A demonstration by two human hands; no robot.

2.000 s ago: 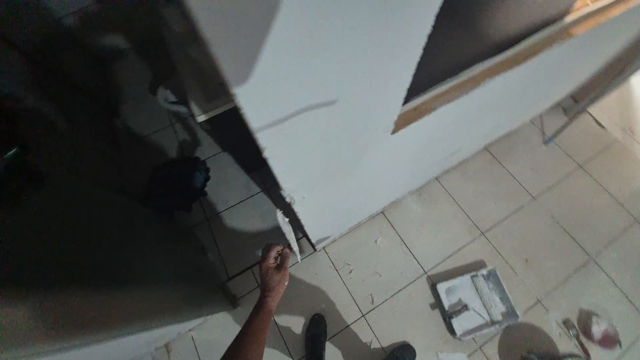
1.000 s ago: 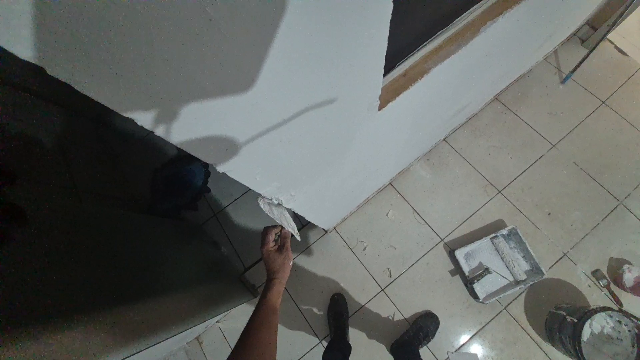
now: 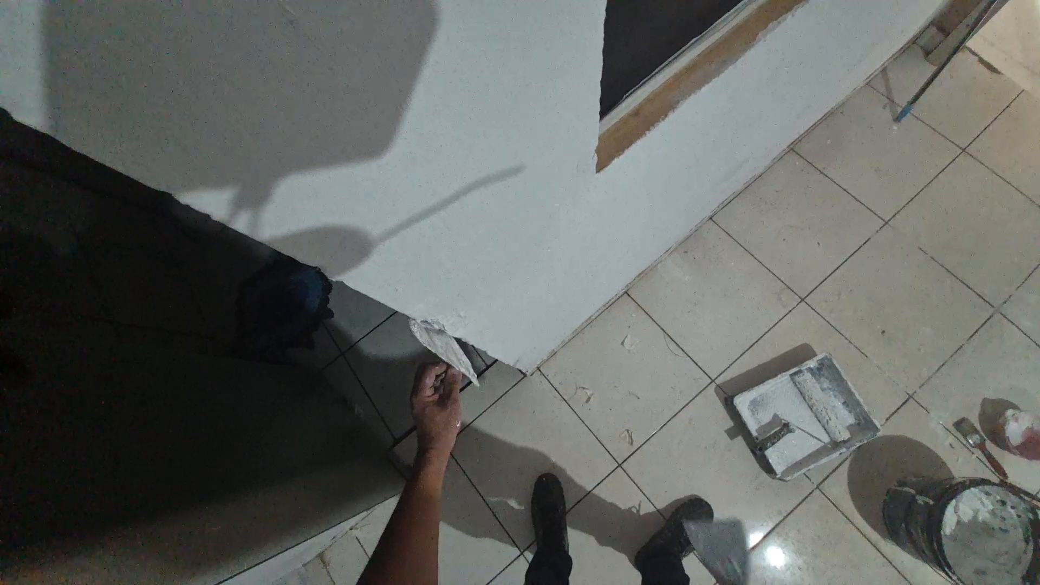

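My left hand (image 3: 437, 398) holds a broad putty knife (image 3: 445, 349), its blade coated with whitish filler and touching or very near the ragged lower edge of the white wall. Rough filler shows on that edge just above the blade. The wall (image 3: 520, 252) meets the tiled floor at the corner to the right of my hand. At the bottom, beside my right shoe, the blade of a second flat scraper (image 3: 719, 548) pokes into view; its handle is hidden. My right hand is out of view.
A paint tray (image 3: 845, 443) with a roller (image 3: 819, 405) and a brush lies on the tiles. Nearer stands a filler-smeared bucket (image 3: 987, 532), beside a paintbrush (image 3: 979, 447). A pole (image 3: 946, 69) lies at upper right. A dark opening with a wooden edge (image 3: 691, 89) cuts the wall.
The second scraper's blade has come into view at the bottom. The left hand stays by the wall's edge with its putty knife. The view has shifted, bringing in the bucket and both shoes.
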